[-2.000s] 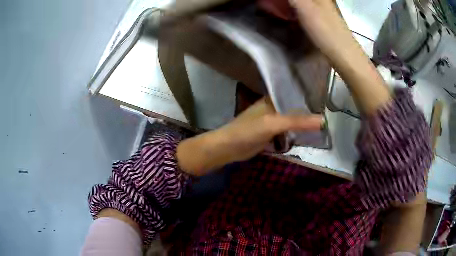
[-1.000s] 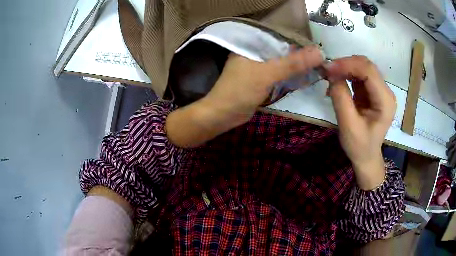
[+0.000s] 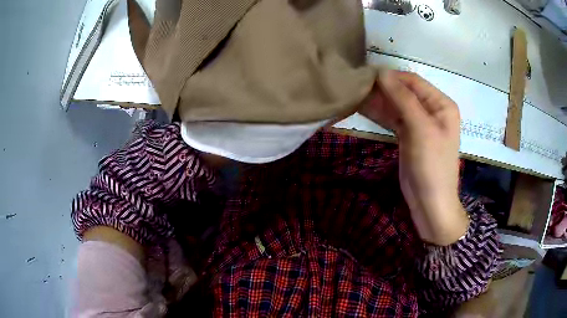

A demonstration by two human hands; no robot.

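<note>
The brown ribbed fabric panel (image 3: 280, 68) hangs over the front edge of the white table at the upper middle. A white backing (image 3: 248, 141) with a curved edge shows below the brown cloth. My right hand (image 3: 419, 115) pinches the right corner of the brown cloth between thumb and fingers. My left hand is hidden behind or inside the cloth; only the left patterned sleeve cover shows, leading up to it. A narrow brown strip hangs at the left of the panel.
A stiff tan strip (image 3: 515, 90) lies on the white table (image 3: 485, 99) at the right. Small round metal parts (image 3: 425, 12) are set in the table at the top. An open drawer or box (image 3: 528, 205) is below the table's right edge. Checked clothing covers my lap.
The brown cloth has come down over my left hand, hiding it and the dark opening. My right hand has moved slightly left, and the white backing now shows along the lower edge.
</note>
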